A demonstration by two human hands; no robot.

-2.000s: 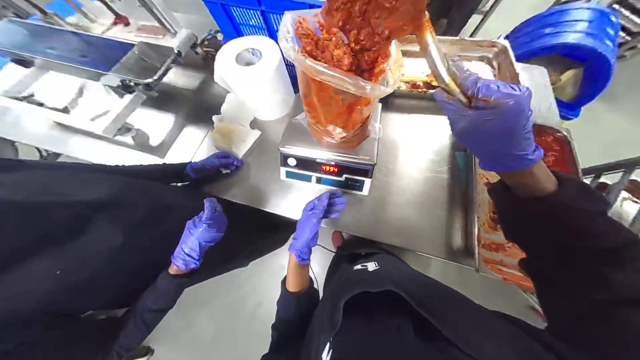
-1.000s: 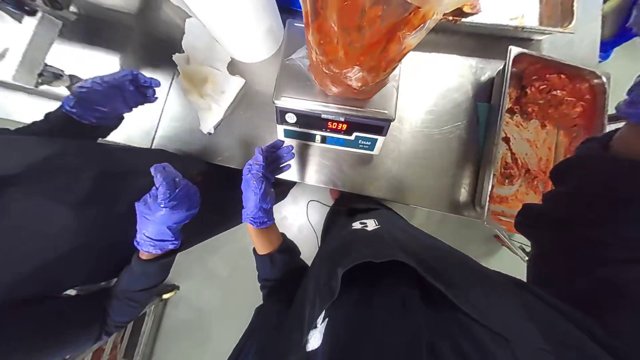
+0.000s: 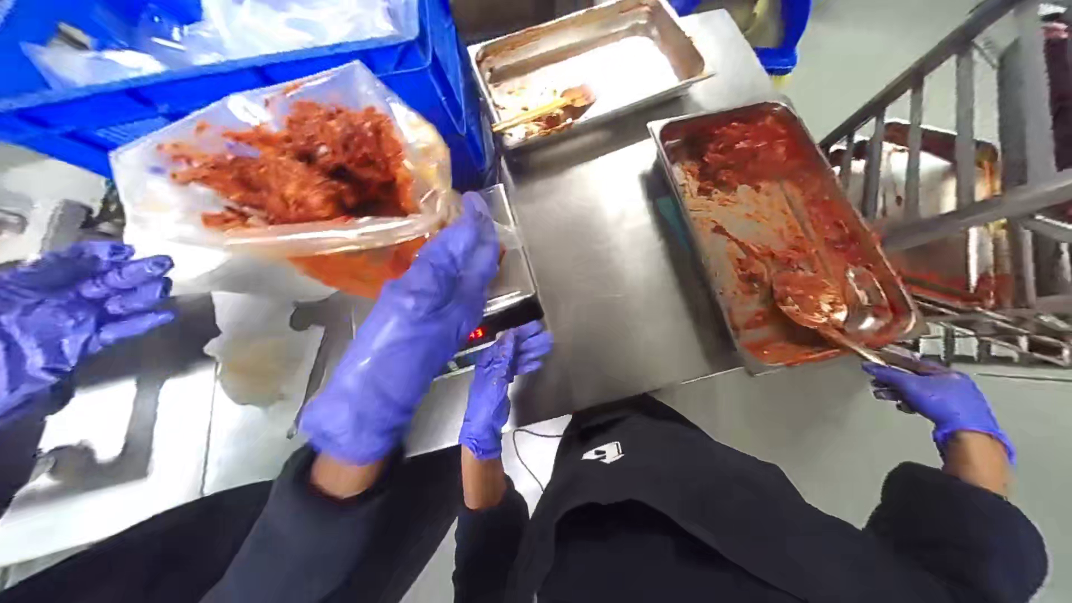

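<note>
My right hand [image 3: 942,402], in a purple glove, grips the handle of a metal ladle [image 3: 808,297], whose bowl lies in the steel pan [image 3: 712,243] smeared with red food. My left hand [image 3: 498,385], gloved alike, is at the front edge of the digital scale [image 3: 511,297], fingers apart and holding nothing. A co-worker's gloved hand [image 3: 402,327] grips the rim of a clear plastic bag [image 3: 352,234] of red chopped food [image 3: 318,163], tilted left of the scale. The co-worker's other hand [image 3: 84,310] is spread left of the bag.
A second steel pan [image 3: 603,109] with a utensil in it stands at the back of the steel table [image 3: 586,276]. Blue crates [image 3: 444,84] holding clear plastic are at the back left. A stained paper towel [image 3: 260,360] lies at left. A metal rack [image 3: 963,184] stands at right.
The bag was on the scale and is now held off it, to the left, by the co-worker. My right hand, earlier raised with the ladle over the bag, is now low at the right pan.
</note>
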